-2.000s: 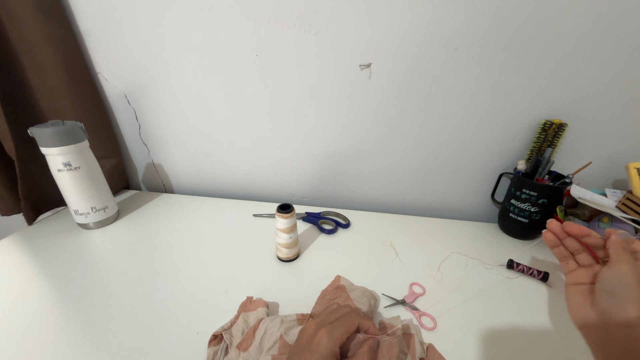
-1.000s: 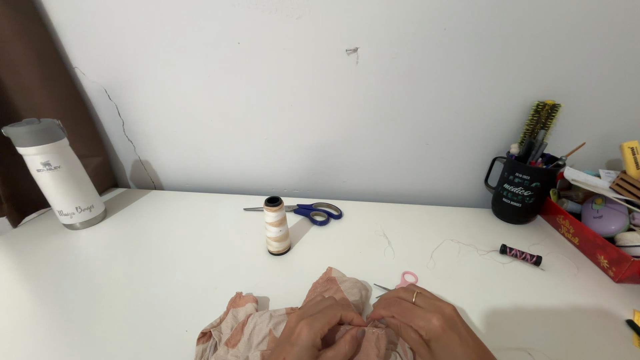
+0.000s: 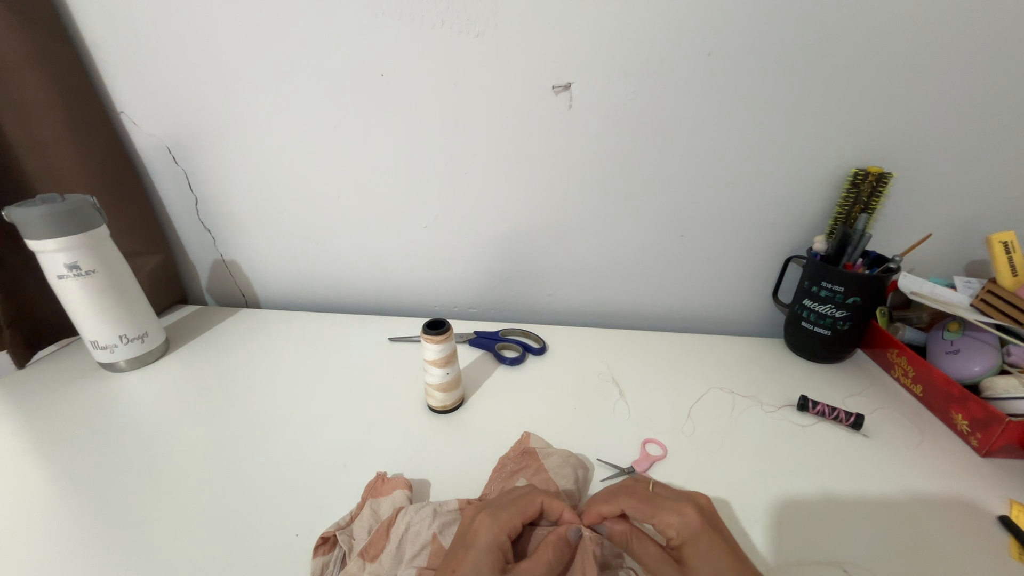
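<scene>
A patterned fabric in beige and terracotta lies bunched at the table's front edge. My left hand pinches it between thumb and forefinger. Fingertips nearly touching the left ones, my right hand pinches the same cloth; a ring is on one finger. Whether a needle is between the fingertips cannot be seen. Just beyond the right hand lie small pink-handled scissors, blades apart, partly covered by it. A cone of beige and white thread stands upright farther back, before blue-handled scissors. A dark spool with pink thread lies at right.
A white insulated bottle stands at the left. Back right, a black mug holds a round hairbrush and pens, beside a red box of small items. Loose thread lies mid-table. A yellow object shows at the right edge.
My right hand, raised and open near the mug two seconds ago, has come down and left to the fabric. My left hand remains on the cloth.
</scene>
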